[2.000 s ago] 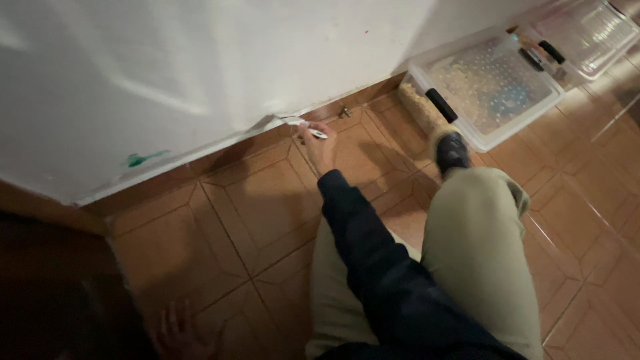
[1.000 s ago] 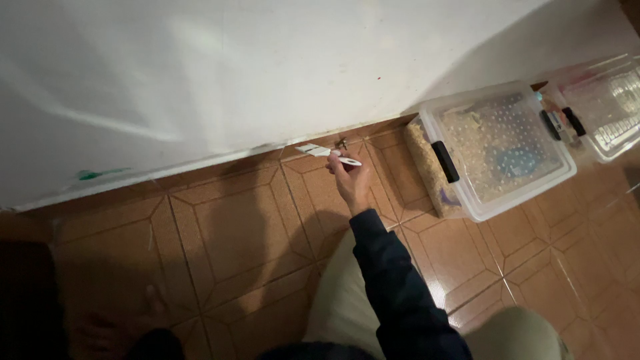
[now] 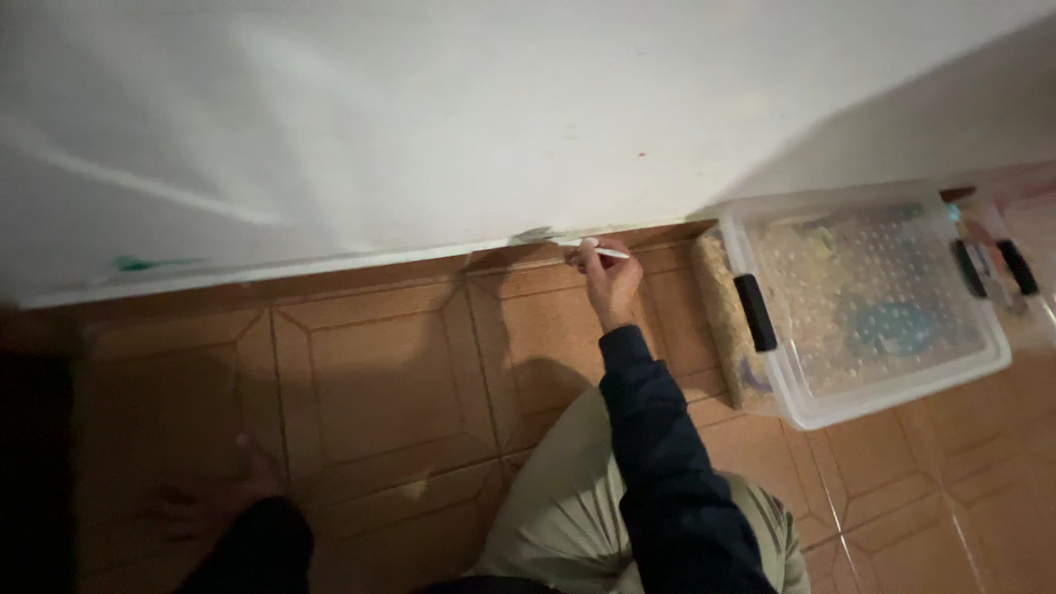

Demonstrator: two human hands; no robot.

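Note:
My right hand (image 3: 612, 276) is shut on the white handle of a paintbrush (image 3: 612, 251), near the bottom edge of the white wall (image 3: 429, 132). The brush points left, its head at the wall's lower edge, just above the brown tile baseboard (image 3: 363, 279); whether the bristles touch the wall is hard to tell. My left hand (image 3: 219, 491) rests on the tiled floor in dark shadow at the lower left, fingers spread, with nothing seen in it. A green mark (image 3: 136, 263) shows low on the wall at the left.
A clear plastic bin (image 3: 891, 375) with a perforated lid and black latches, holding bedding-like material and a blue item, stands against the wall at the right. A second bin (image 3: 1035, 239) is beyond it. A dark object (image 3: 33, 462) stands at the left edge; brown tiles (image 3: 379, 379) cover the floor.
One second ago the brush was held away from the wall over the baseboard; now its head is up at the wall's lower edge. The view has shifted.

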